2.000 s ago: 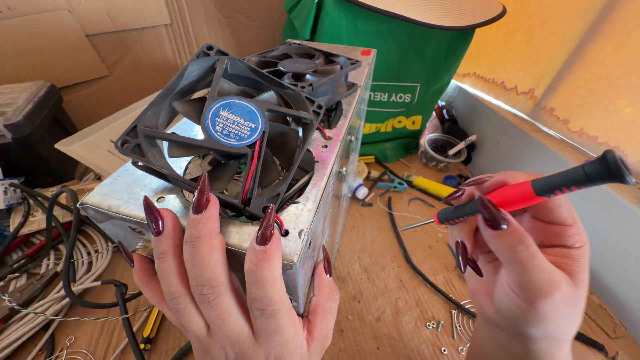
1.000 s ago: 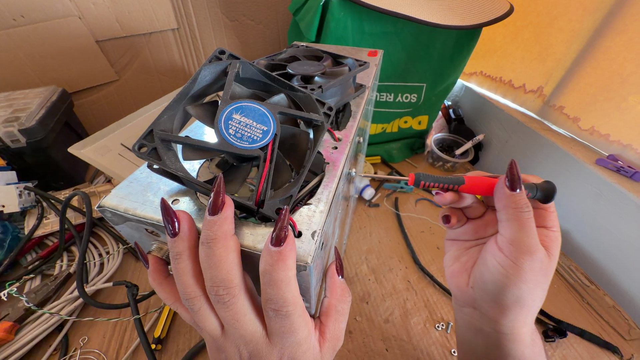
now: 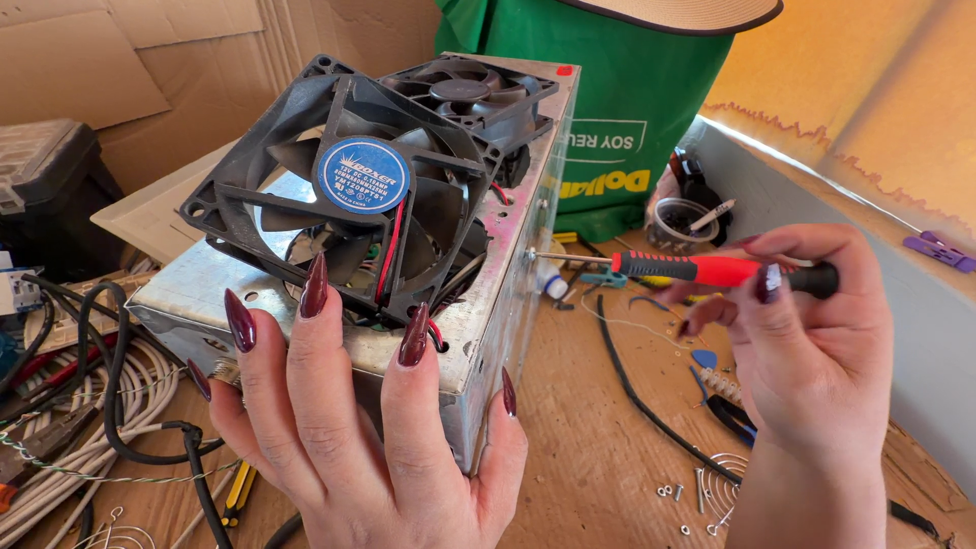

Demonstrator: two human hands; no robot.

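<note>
My left hand (image 3: 366, 435) grips the near end of a sheet-metal box (image 3: 488, 328), fingertips on its top and the thumb at its right side. A black cooling fan (image 3: 362, 175) with a blue label lies tilted on top, loose from the metal at its near side. Behind it sits a second black fan (image 3: 461, 91). My right hand (image 3: 808, 343) holds a red and black screwdriver (image 3: 686, 269) level by its handle. Its tip meets a screw (image 3: 531, 254) on the box's right side.
Coiled cables (image 3: 114, 396) lie at the left, before a black toolbox (image 3: 46, 191). A green bag (image 3: 625, 99) stands behind the box. To the right are a plastic cup (image 3: 679, 225), a black cable (image 3: 648, 412), and small screws and nuts (image 3: 671, 492).
My right hand has turned the screwdriver from pointing down-left to level, and its tip has come to the screw on the box's side. My left hand keeps its grip on the box.
</note>
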